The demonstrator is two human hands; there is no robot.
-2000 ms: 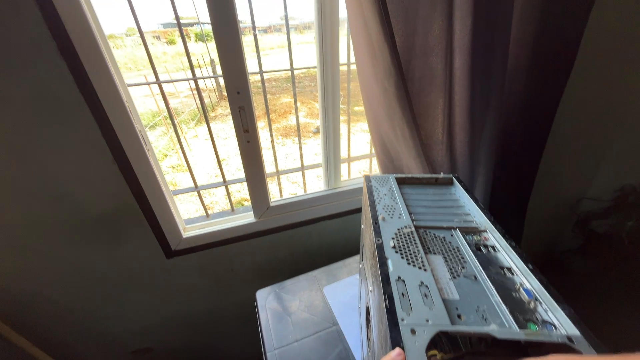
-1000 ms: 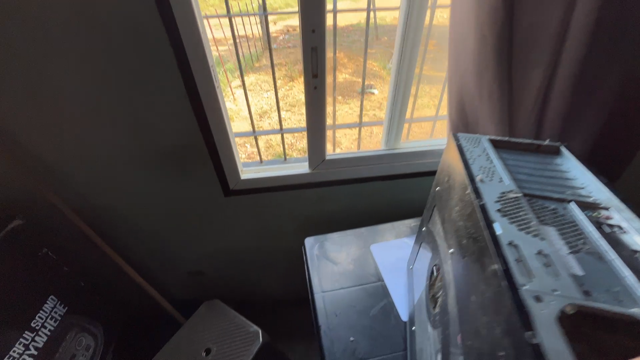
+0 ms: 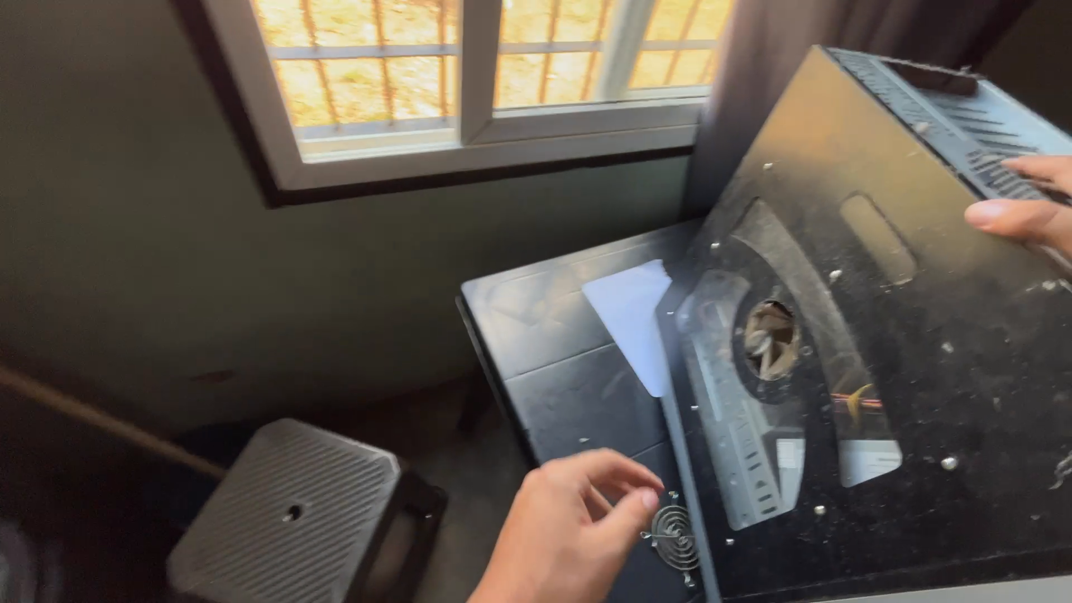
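Observation:
A black computer case (image 3: 930,385) with a windowed side panel stands tilted at the right, its metal rear face turned upward. My right hand (image 3: 1026,201) rests at the upper right edge of the case, thumb on the side panel and a finger over the vented metal; part of it is out of frame. Low in the middle, my left hand (image 3: 586,511) is half curled, with nothing seen between thumb and fingers. Just right of its fingertips lies a round wire fan guard (image 3: 672,536), beside the case. A fan (image 3: 769,339) shows through a round hole in the panel.
Under the case is a black table (image 3: 553,360), with a sheet of white paper (image 3: 632,318) partly beneath the case. A ribbed plastic stool (image 3: 289,511) stands at the lower left. Behind are a barred window (image 3: 494,134) and a dark curtain (image 3: 754,75).
The case's side panel now faces me more. My left hand has come into view beside the wire fan guard, and my right hand shows on the case's edge. The view has swung left and down.

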